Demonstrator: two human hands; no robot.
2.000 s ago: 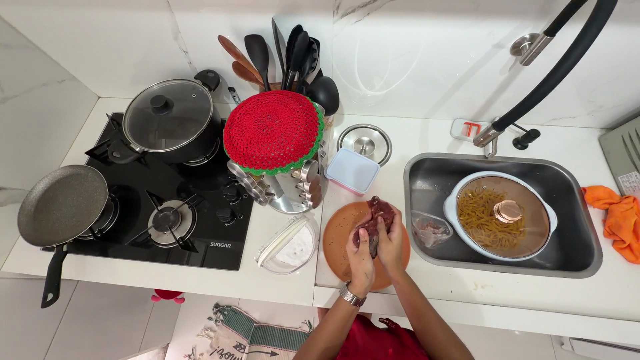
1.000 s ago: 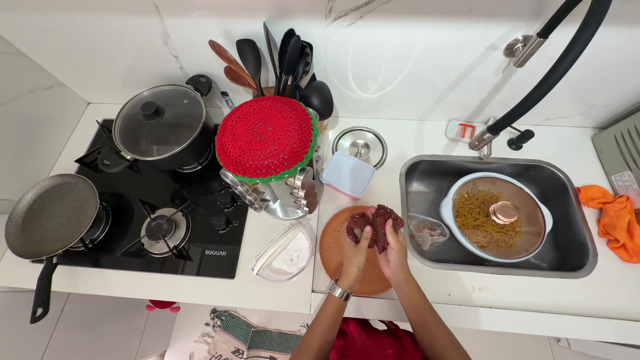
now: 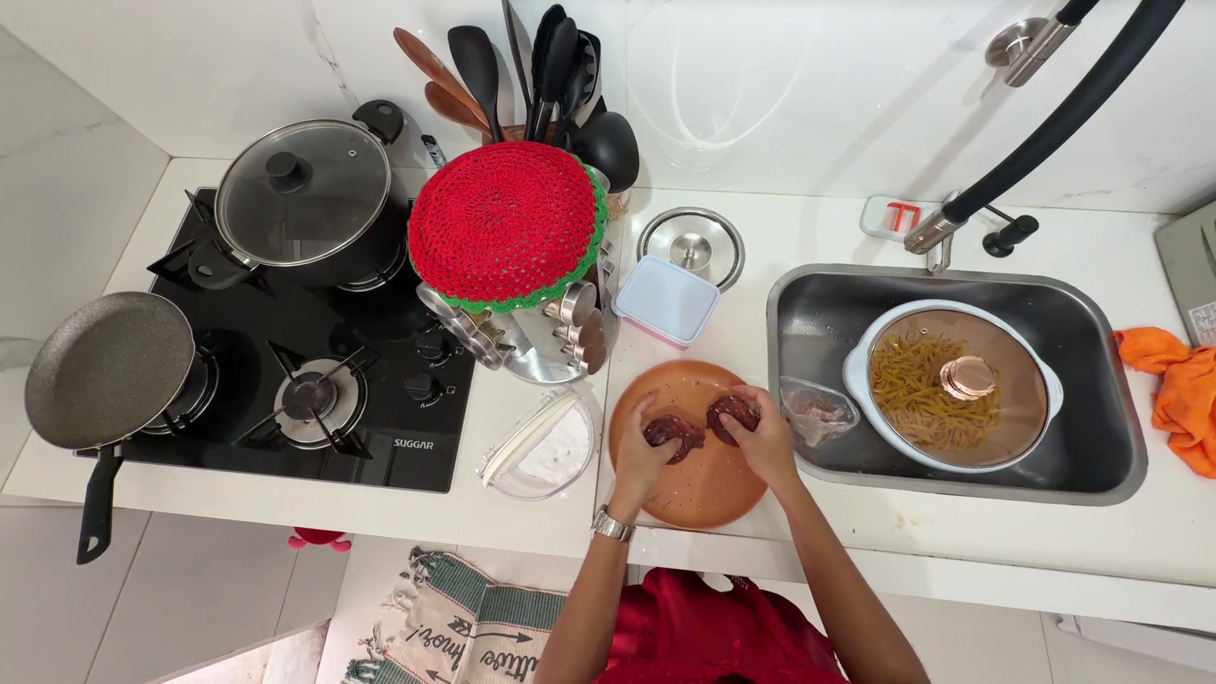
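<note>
An orange plate (image 3: 703, 489) lies on the counter, with dark specks on its surface. Over its left part, my left hand (image 3: 643, 451) grips a piece of dark red raw meat (image 3: 676, 437). My right hand (image 3: 763, 439) has its fingers around another dark red meat piece (image 3: 731, 418) above the plate's right part. The two pieces are apart, with a narrow gap between them. Behind the plate is a plastic container with a pale blue lid (image 3: 667, 299), beside a round metal and glass lid (image 3: 727, 249).
To the right, a steel sink (image 3: 826, 285) holds a lidded pot (image 3: 1021, 418) of pasta and a plastic bag (image 3: 817, 410). A clear container of white powder (image 3: 556, 451) stands left of the plate. Further left are a frying pan (image 3: 109, 370) and a lidded black pot (image 3: 304, 204) on the gas cooktop (image 3: 380, 399).
My hands were close together around the dark red meat; they have moved apart, each now with a separate piece.
</note>
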